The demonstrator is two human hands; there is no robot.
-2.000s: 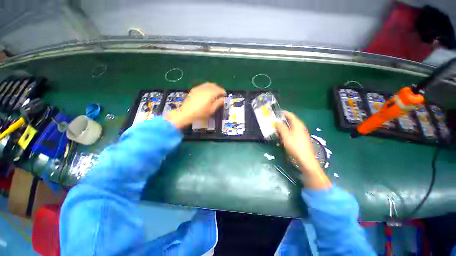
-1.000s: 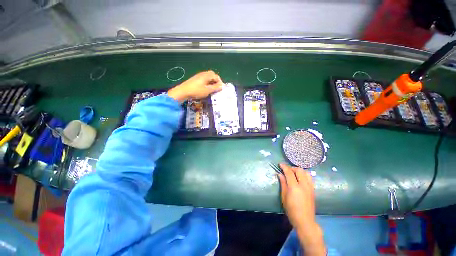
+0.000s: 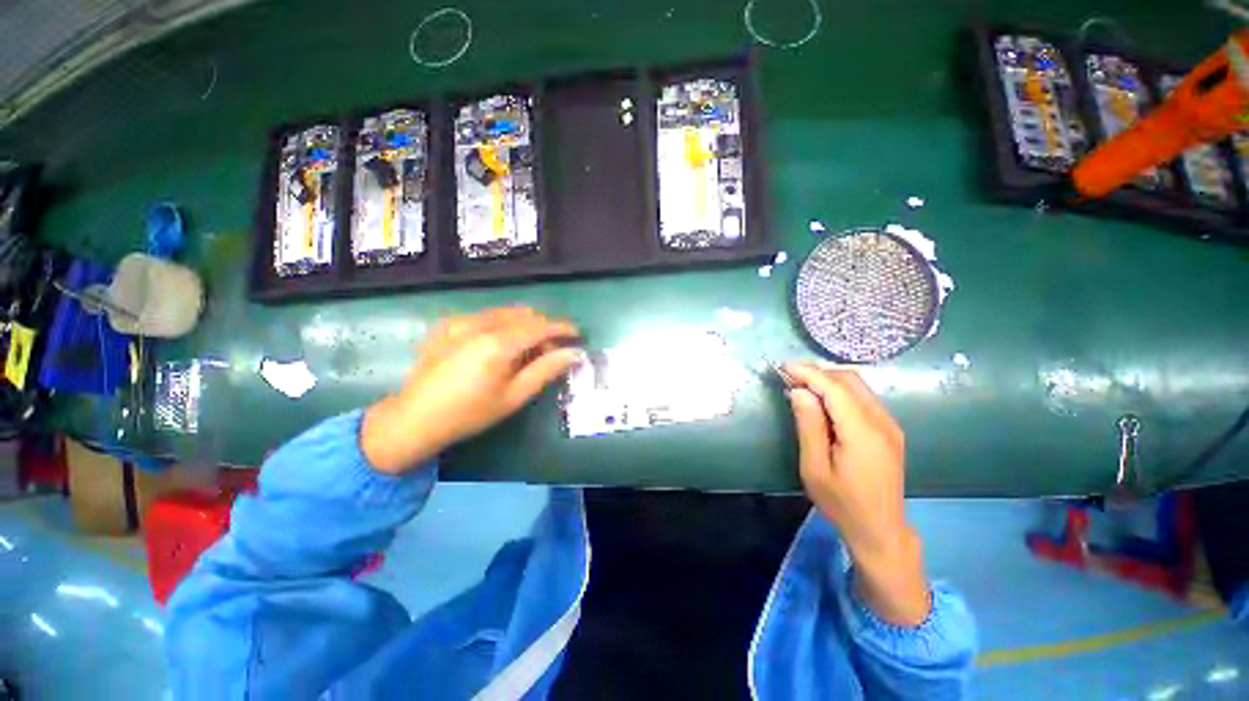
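A phone assembly point(image 3: 655, 388) lies on the green mat near the bench edge, pale face up and glaring. My left hand point(image 3: 473, 377) touches its left end with thumb and fingers. My right hand point(image 3: 849, 445) is to the right of it and holds thin tweezers point(image 3: 778, 368), tips pointing toward the phone assembly. The black phone tray point(image 3: 589, 178) lies behind, with phone assemblies in its slots and its fourth slot from the left empty of a phone. The round screw dish point(image 3: 868, 296) with a speckled surface sits beyond my right hand.
White scraps point(image 3: 915, 244) lie around the dish, and a larger white scrap point(image 3: 289, 377) at left. A second phone tray point(image 3: 1016, 184) and an orange screwdriver point(image 3: 1164, 130) are at upper right. A binder clip point(image 3: 1126, 459) is at the bench edge. A pale cup point(image 3: 155, 296) stands at left.
The phone assembly has moved from the tray's fourth slot to the mat, with my left hand. My right hand has lifted the tweezers toward it. The view has tilted down.
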